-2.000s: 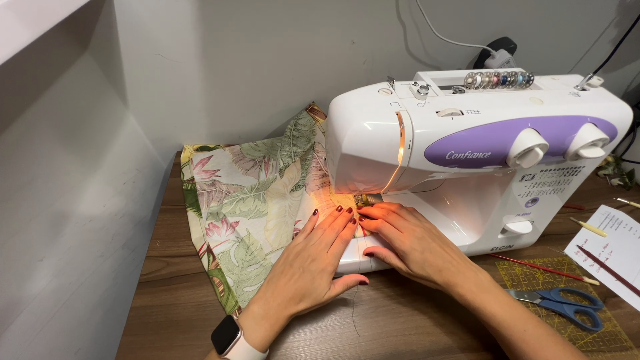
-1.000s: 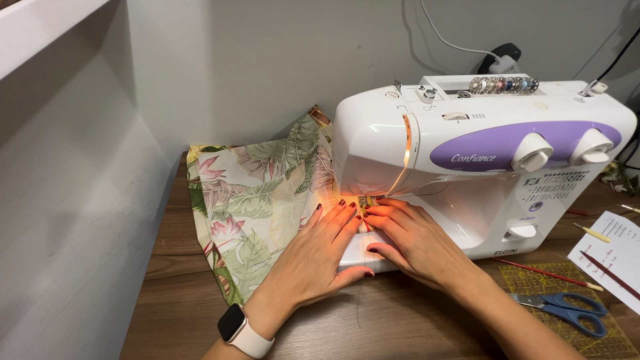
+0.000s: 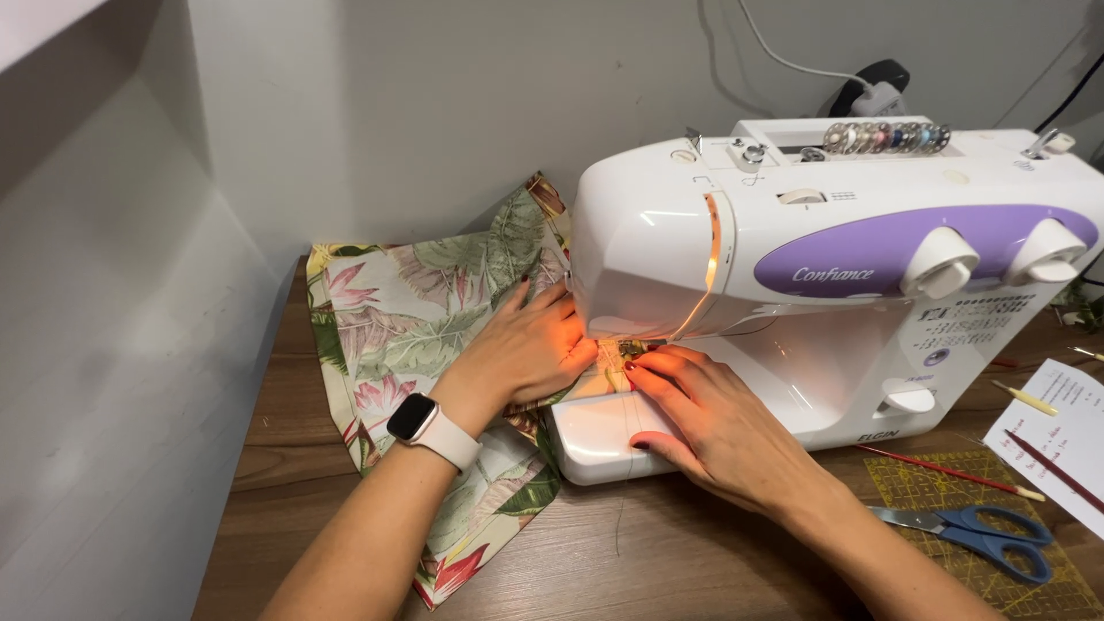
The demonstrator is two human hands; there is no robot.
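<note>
A white and purple sewing machine (image 3: 811, 259) stands on the wooden table, its lamp lighting the presser foot (image 3: 636, 348). Floral cloth (image 3: 405, 319) with leaves and pink flowers lies left of the machine and runs under the foot. My left hand (image 3: 530, 349), with a watch on its wrist, rests on the cloth left of the foot, fingers curled; whether it pinches the cloth is hidden. My right hand (image 3: 699, 405) has its fingertips on the cloth edge just in front of the foot, thumb apart over the machine's bed (image 3: 604, 431). Loose thread hangs over the bed's front edge.
Blue-handled scissors (image 3: 992, 526) lie on a yellow-lined transparent quilting ruler (image 3: 931, 470) at the right. Beside them are a red stick (image 3: 949, 472) and a paper with writing (image 3: 1052, 431). Several bobbins (image 3: 888, 138) sit atop the machine. A wall stands behind the table.
My left hand has moved left and back from the front of the presser foot, and its fingers have curled. More of the cloth's front part now shows below my left wrist. My right hand stays near the foot.
</note>
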